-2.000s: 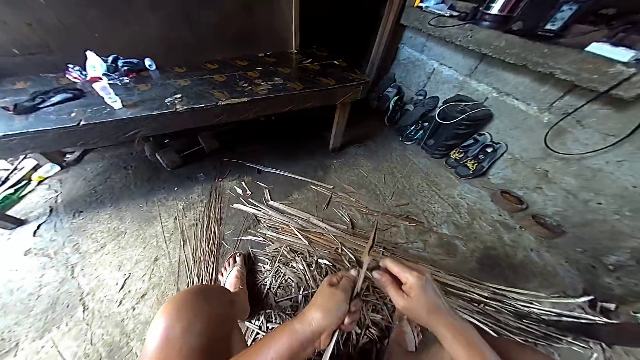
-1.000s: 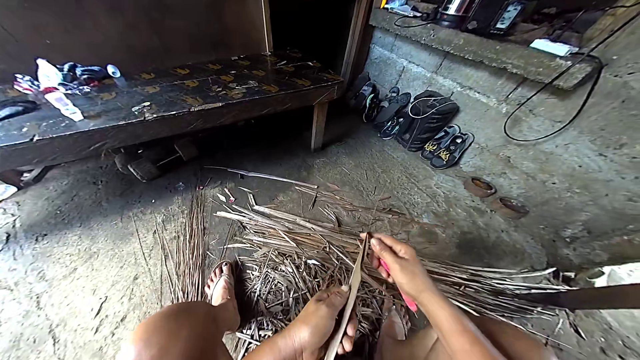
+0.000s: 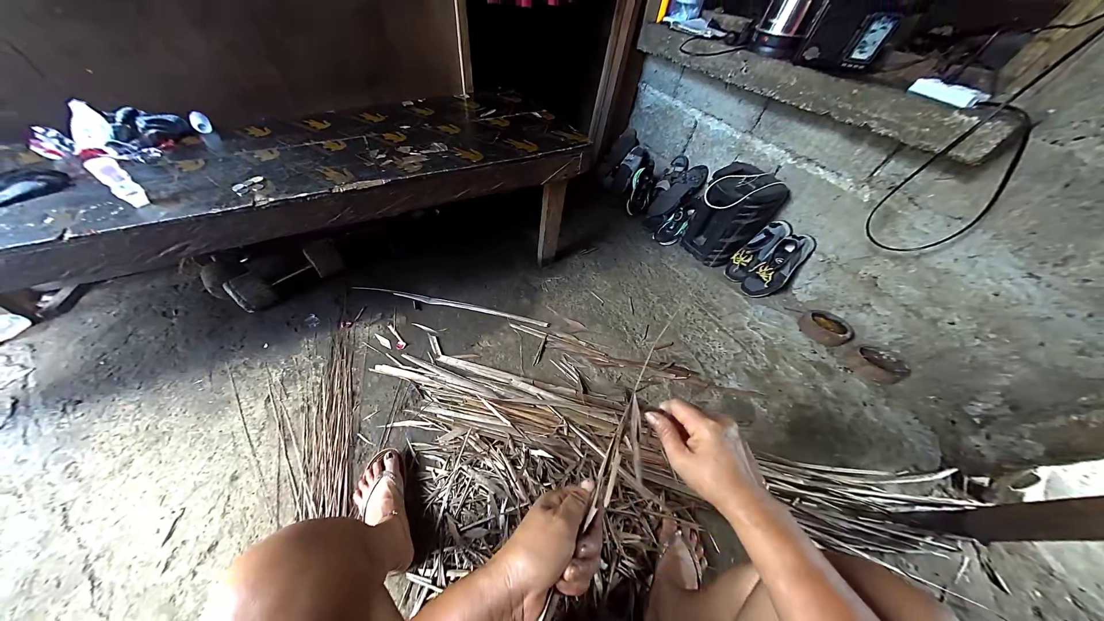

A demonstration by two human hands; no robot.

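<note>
My left hand (image 3: 556, 539) is closed around a dry brown leaf strip (image 3: 614, 457), which points up and away from me. Its upper part is split, and a thin rib stands up from it. To the right, my right hand (image 3: 703, 448) has its thumb and fingers curled close to the split part; whether it pinches anything is unclear. Below both hands lies a heap of dry leaf scraps (image 3: 474, 492) between my feet. Long dry leaves (image 3: 509, 388) lie across the floor behind the heap and out to the right. A bundle of thin ribs (image 3: 332, 423) lies left of my foot.
A low wooden bench (image 3: 362, 203) stands at the back left with small items on it. Shoes (image 3: 776, 263) and a black bag (image 3: 737, 211) line the block wall. Two small round bowls (image 3: 825, 328) sit on the floor at right. A black cable (image 3: 949, 233) hangs from the ledge.
My right hand has moved a little away from the leaf strip. A pink object seen in it one second ago no longer shows. The strip now appears split at the top.
</note>
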